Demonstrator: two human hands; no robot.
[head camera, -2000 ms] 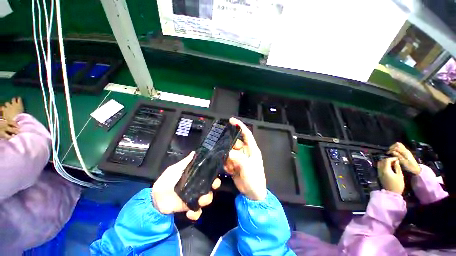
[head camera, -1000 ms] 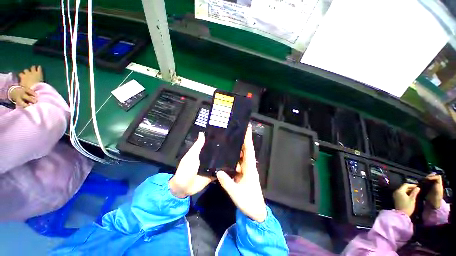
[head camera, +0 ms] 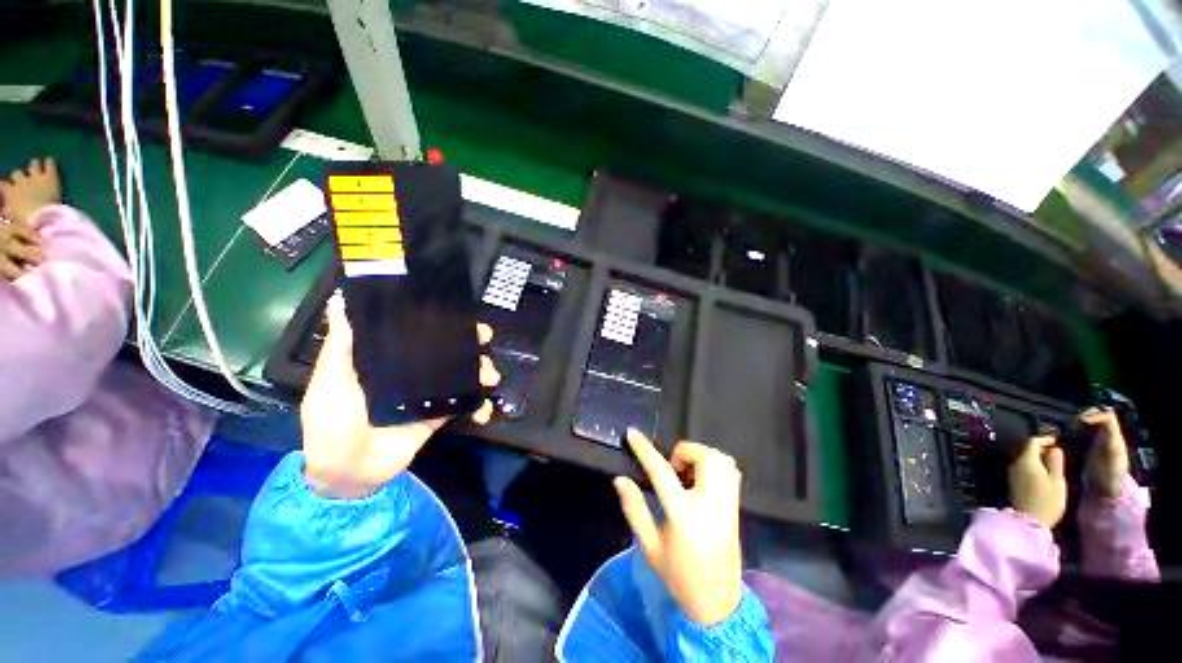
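Note:
My left hand (head camera: 344,421) holds a smartphone (head camera: 408,311) upright, its screen facing me with a column of yellow blocks and one white block at the upper left. My right hand (head camera: 687,518) is empty, fingers apart, with the index fingertip at the lower edge of another smartphone (head camera: 625,369) lying in the phone tray (head camera: 756,499). That phone shows a column of white blocks. A further phone (head camera: 521,324) with white blocks lies in the slot to its left. The tray's right slot is empty. The held phone hides much of the tray's left part.
White cables (head camera: 182,207) hang at the left. A small black block with a white label (head camera: 288,214) lies behind the held phone. Stacked trays (head camera: 629,220) are at the back. Another person's hands (head camera: 1069,473) work at a tray (head camera: 907,538) on the right; a pink sleeve (head camera: 58,376) is at left.
The held phone has moved left, now in my left hand alone, and more of its blocks are yellow. My right hand has let go and moved to the phone in the tray.

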